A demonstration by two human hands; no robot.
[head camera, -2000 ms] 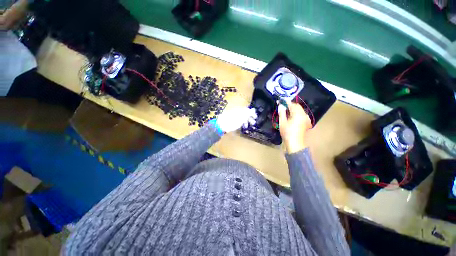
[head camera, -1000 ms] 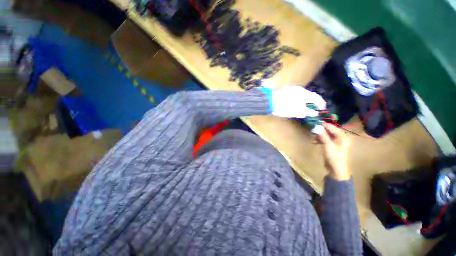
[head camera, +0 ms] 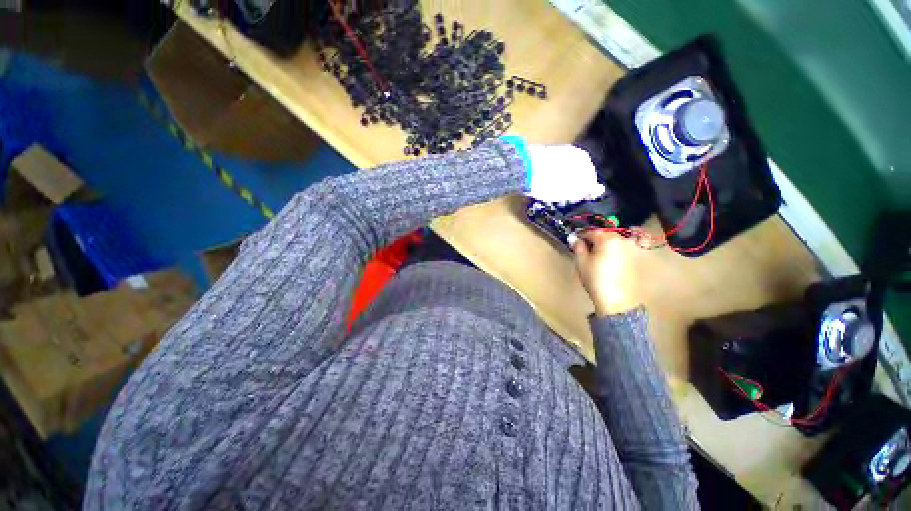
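Observation:
The open speaker unit lies on the bench. Its larger housing half [head camera: 734, 205] holds the silver loudspeaker [head camera: 682, 126] with a grey magnet. Red wires [head camera: 711, 215] loop from it to the smaller half [head camera: 611, 165] on the near left. My left hand [head camera: 564, 175], in a white glove, lies over the smaller half; its fingertips are partly hidden. My bare right hand [head camera: 607, 267] pinches the near end of a narrow circuit board [head camera: 552, 221] at the smaller half's near edge. A small green piece [head camera: 612, 221] shows between my hands.
A loose pile of small black parts [head camera: 430, 85] lies left of the unit on the tan bench [head camera: 489, 225]. Waiting speaker units [head camera: 744, 364] stand at the right. The green conveyor [head camera: 799, 130] runs beyond a white edge. Cardboard [head camera: 95, 334] and a blue crate [head camera: 95, 240] are at the left.
The view has swung and shifted. The circuit board, held between both hands in front of the smaller half a second ago, is now at its near edge. My left hand has moved over the smaller half.

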